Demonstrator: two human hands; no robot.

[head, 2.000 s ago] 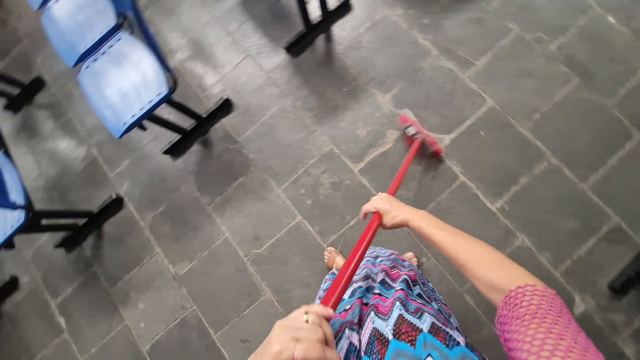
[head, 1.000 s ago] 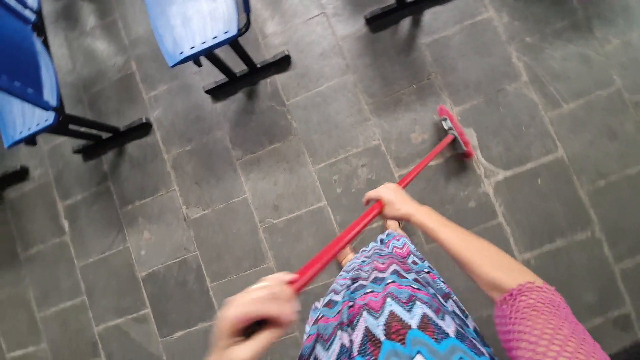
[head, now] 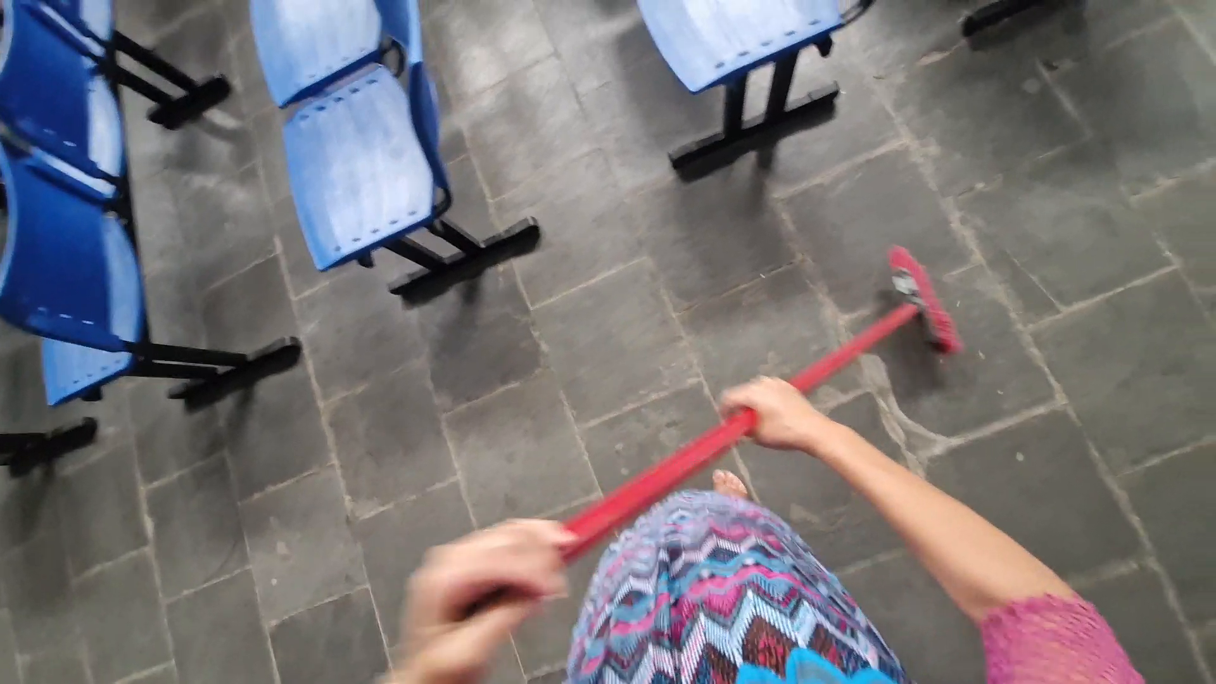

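Note:
A long red broom handle (head: 665, 481) slants across the view, from lower left up to the right. My left hand (head: 484, 594), blurred, is closed around its upper end. Farther down the shaft my right hand (head: 774, 413) grips it, in front of the zigzag-patterned skirt (head: 722, 589). At the far end is a pink broom head (head: 926, 299) with a grey metal-looking joint, low over or on the stone floor; whether it touches is unclear. The bristles cannot be made out.
Blue plastic chairs (head: 361, 171) on black metal feet (head: 465, 261) stand at the left, with another blue seat (head: 741, 38) at the top middle. Dark stone tiles (head: 608, 332) with pale joints make up the floor. A bare foot (head: 730, 483) shows beyond the skirt.
The view has shifted, with more chairs now in sight at the left. Both hands have kept hold of the handle, which lies at a flatter slant than two seconds ago.

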